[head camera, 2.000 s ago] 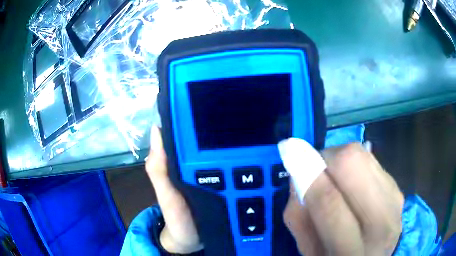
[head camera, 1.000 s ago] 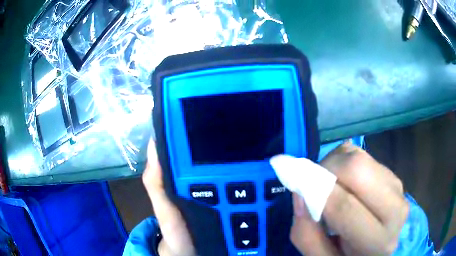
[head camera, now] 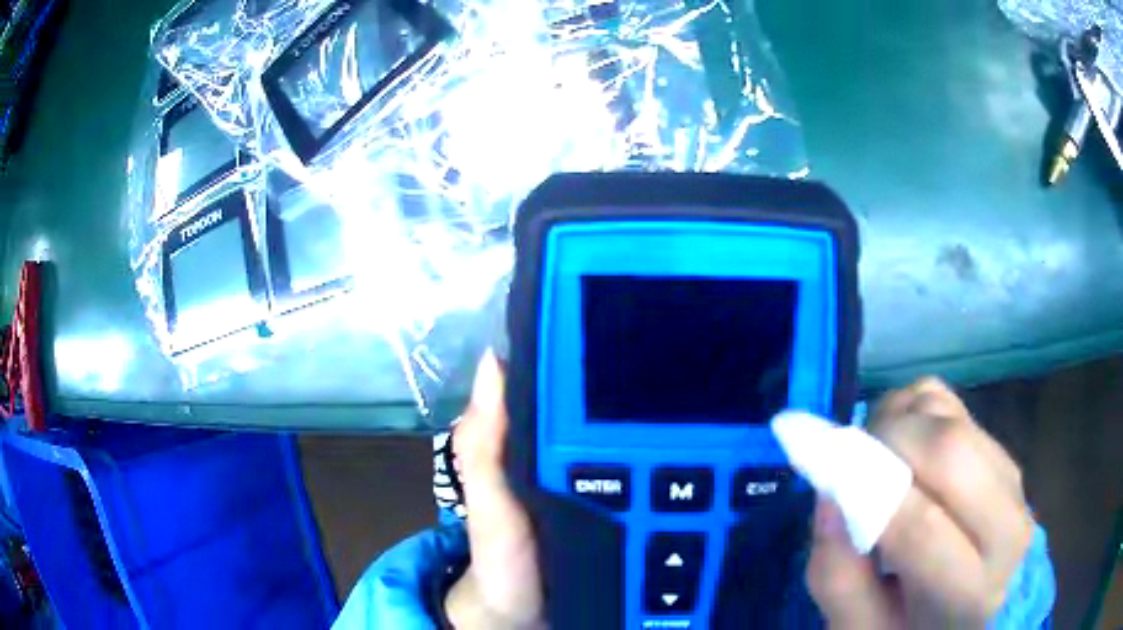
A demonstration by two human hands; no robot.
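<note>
A blue and black handheld tester is held upright, with a dark bare screen above the ENTER, M, EXIT and arrow buttons. My left hand grips its left side; part of the hand is hidden behind it. My right hand pinches a small crumpled white wiping cloth. The cloth's tip is at the screen's lower right corner, above EXIT. Black-bordered clear lenses with white TOPDON lettering lie under crinkled, glaring clear film behind the tester. One lens lies tilted across the others.
An air blow gun with a brass-coloured nozzle lies on the green bench at right, beside crinkled clear plastic. A red clamp is at the left bench edge. A blue bin stands below the edge at left.
The tester and both hands have shifted right and down in the picture. The bench things have also shifted right, showing more film and the red clamp. The cloth stays near the screen's lower right corner.
</note>
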